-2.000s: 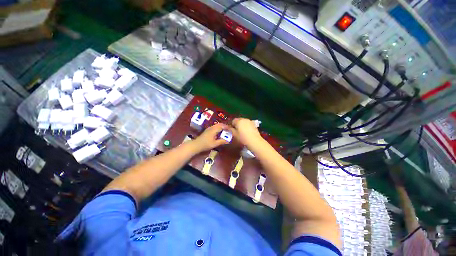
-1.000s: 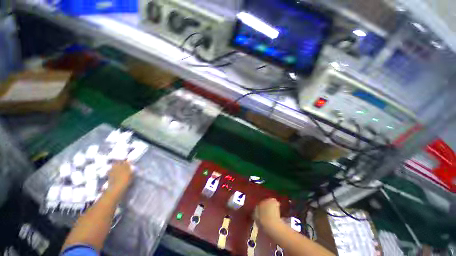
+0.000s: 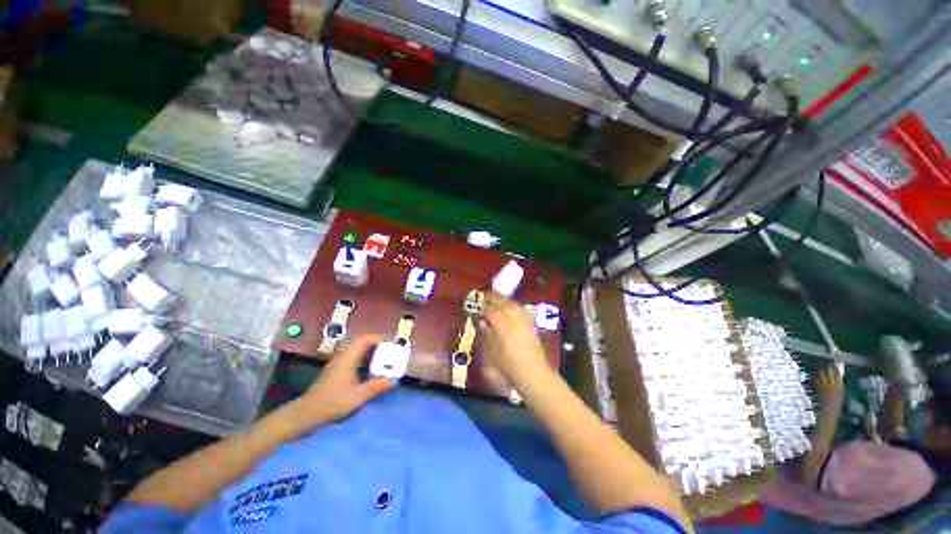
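Note:
The dark red-brown test fixture (image 3: 313, 313) lies in front of me with red digits and a green light. White power adapters sit at its first (image 3: 350, 267), second (image 3: 420, 283) and fourth (image 3: 545, 316) stations. The third socket (image 3: 474, 302) shows yellowish, with no adapter on it. My left hand (image 3: 355, 378) holds a white adapter (image 3: 390, 360) at the fixture's near edge. My right hand (image 3: 503, 332) has its fingertips at the third socket. Another white adapter (image 3: 508, 276) is just beyond these fingers; whether they grip it is unclear.
A clear-grey tray (image 3: 235, 386) at left holds jumbled adapters. A metal plate (image 3: 172, 156) with small parts lies behind it. A carton (image 3: 631, 417) of white rows stands right. Black cables (image 3: 720, 130) hang from the tester (image 3: 824, 57). Another person's arm (image 3: 827, 417) shows far right.
My left hand has moved from the adapters in the tray to the fixture's near edge, now with an adapter. My right hand remains around the third station. The view has tilted down.

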